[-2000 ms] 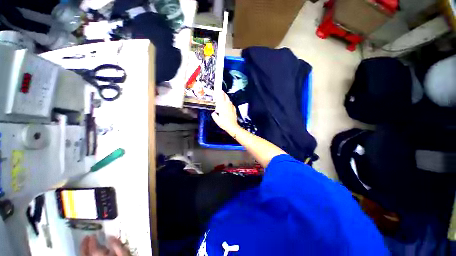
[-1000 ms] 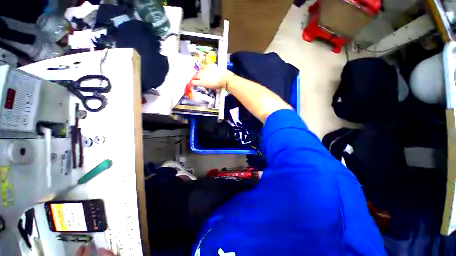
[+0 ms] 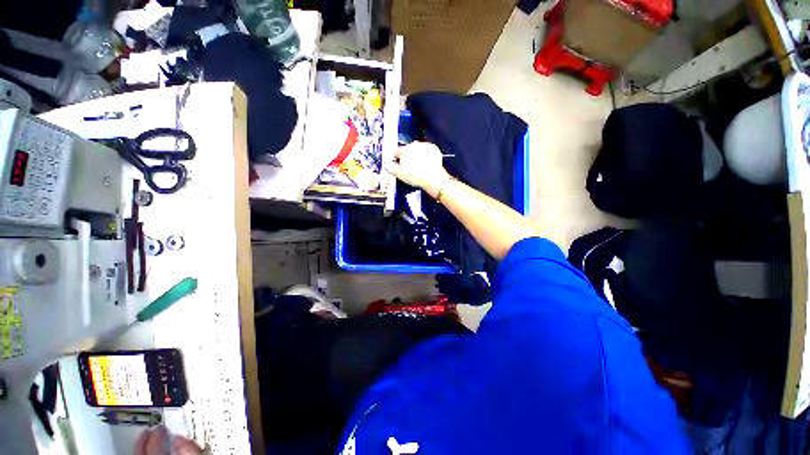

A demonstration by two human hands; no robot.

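My right hand [image 3: 417, 165] is just outside the front wall of the open drawer [image 3: 391, 124], its fingers closed; a thin pale tip sticks out beside it, too small to name. Small colourful items and a red piece lie in the drawer. My left hand [image 3: 167, 442] is at the bottom left edge, blurred and cut off, so its grip is unclear. A lit smartphone [image 3: 133, 378] lies on the white table [image 3: 209, 267] just above it. A small metal tool [image 3: 131, 417] lies between them.
Black-handled scissors [image 3: 166, 160], bobbins [image 3: 175, 242] and a green-handled screwdriver [image 3: 169, 299] lie beside the sewing machine [image 3: 53, 267]. A blue bin [image 3: 364, 266] with dark garments stands under the drawer. Dark piles [image 3: 653, 160] and a red stool [image 3: 568, 67] are beyond.
My right hand first held the drawer's front, then went in among the items, and is now out past its front wall. The red piece in the drawer has shifted. The view has swung slightly.
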